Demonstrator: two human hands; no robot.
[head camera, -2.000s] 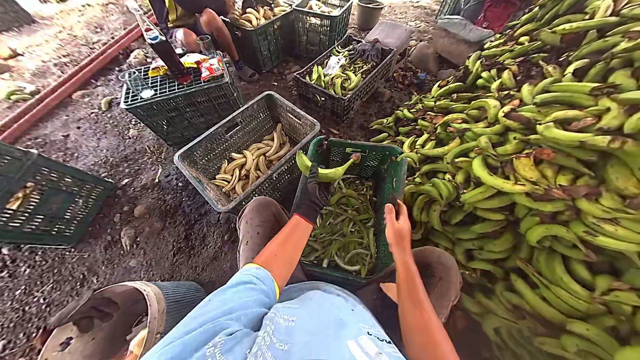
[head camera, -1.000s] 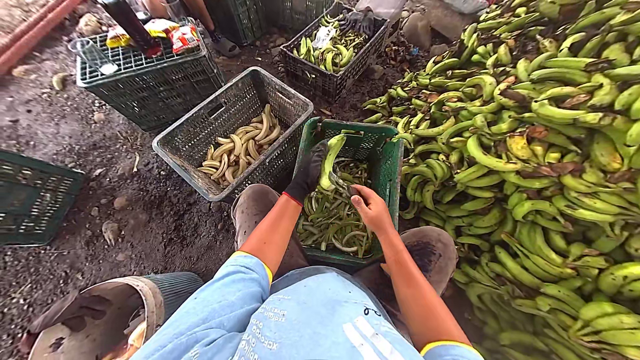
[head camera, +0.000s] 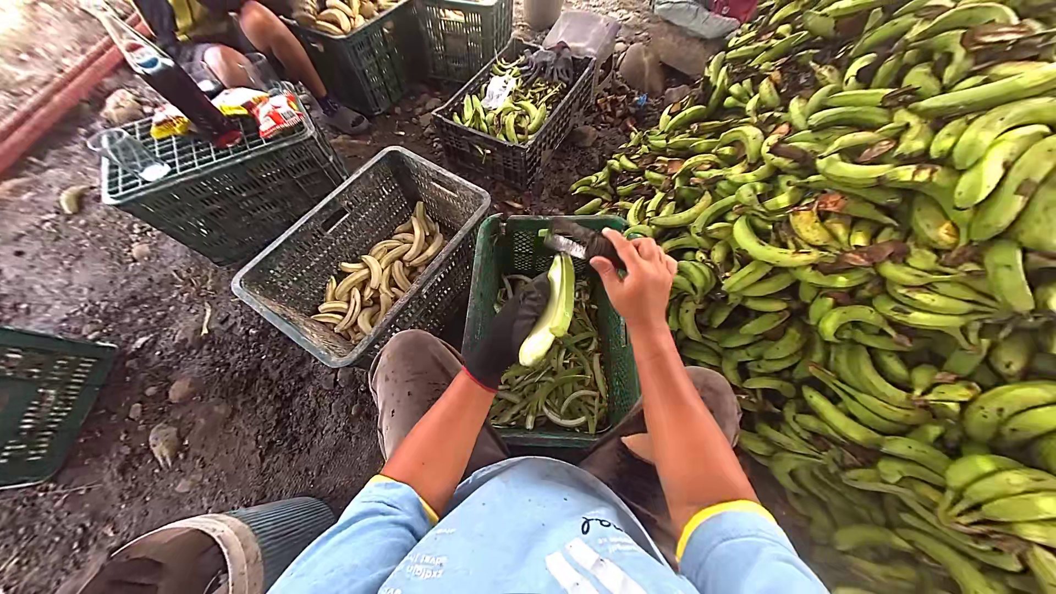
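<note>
My left hand (head camera: 510, 330), in a dark glove with a red cuff, holds a partly peeled green plantain (head camera: 551, 312) above a green plastic crate (head camera: 623, 351). Pale flesh shows along part of it, with green skin on its right side. My bare right hand (head camera: 635, 276) grips the dark handle of a knife (head camera: 568, 245), whose short blade is by the plantain's upper end. Long green peel strips (head camera: 569, 379) fill the crate below. Just left stands a grey plastic crate (head camera: 280, 264) with peeled plantains (head camera: 384, 272) in it.
A big pile of green plantains (head camera: 874, 289) lies at the right. A black crate (head camera: 569, 124) holds green pieces. An upturned crate (head camera: 206, 198) carries a bottle (head camera: 177, 95), a clear cup (head camera: 132, 153) and snack bags. Another person (head camera: 272, 41) sits behind. A bucket (head camera: 285, 528) stands at lower left.
The plantain was mostly green two seconds ago and now shows pale flesh. My right hand has risen from the crate's right side to the plantain's upper end.
</note>
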